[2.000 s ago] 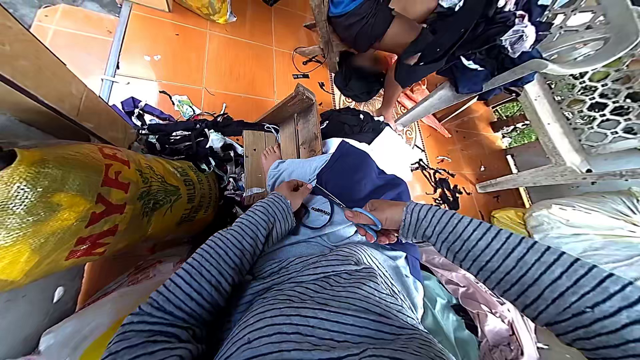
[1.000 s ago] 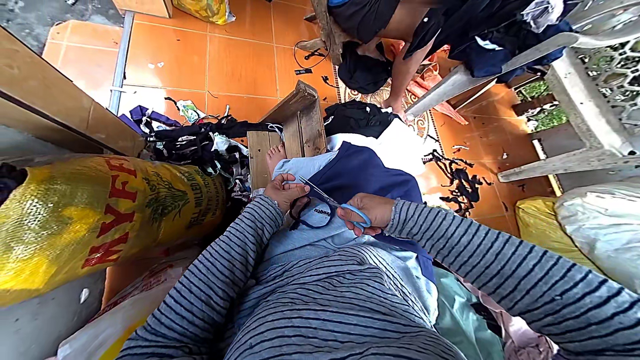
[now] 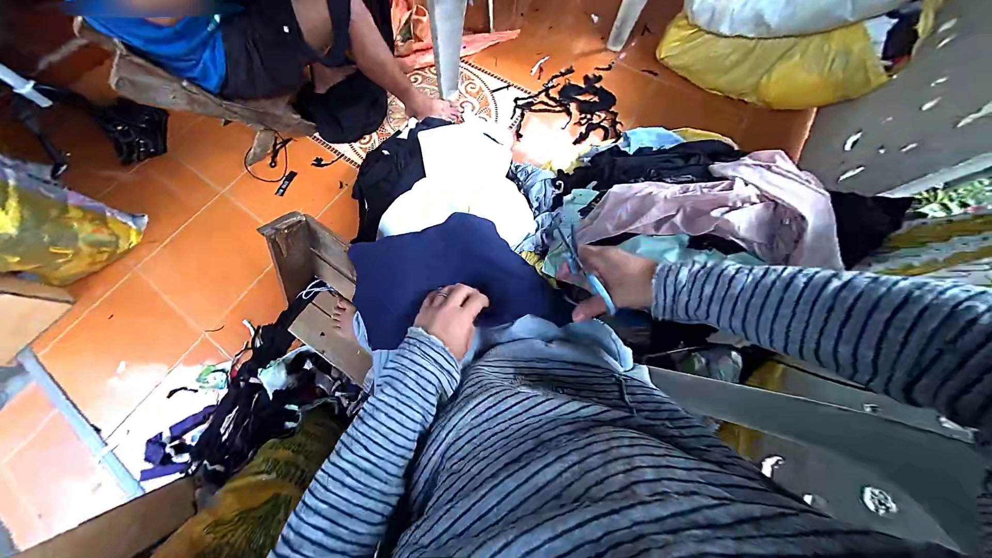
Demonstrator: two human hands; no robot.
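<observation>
My left hand [image 3: 451,316] rests on a navy blue cloth [image 3: 434,271] spread over my lap, its fingers bent against the fabric; whether it pinches the cloth cannot be told. My right hand [image 3: 612,280], off to the right of the navy cloth, is closed around blue-handled scissors [image 3: 595,285] whose blades point up and away from me. Beyond the navy cloth lies white fabric [image 3: 465,182], with black fabric at its left side. Pale pink cloth [image 3: 705,203] and other garments are heaped just past my right hand.
A wooden stool [image 3: 329,310] stands at my left, beside a pile of dark fabric strips [image 3: 248,411]. Another person [image 3: 271,46] sits on a wooden bench ahead. Black scraps [image 3: 577,105] lie on the tiled floor. A yellow sack [image 3: 767,62] stands at the upper right.
My hands have moved apart; the right one has carried the scissors to the right, off the navy cloth. The dark loop seen near my left hand earlier is out of sight. The view has turned right.
</observation>
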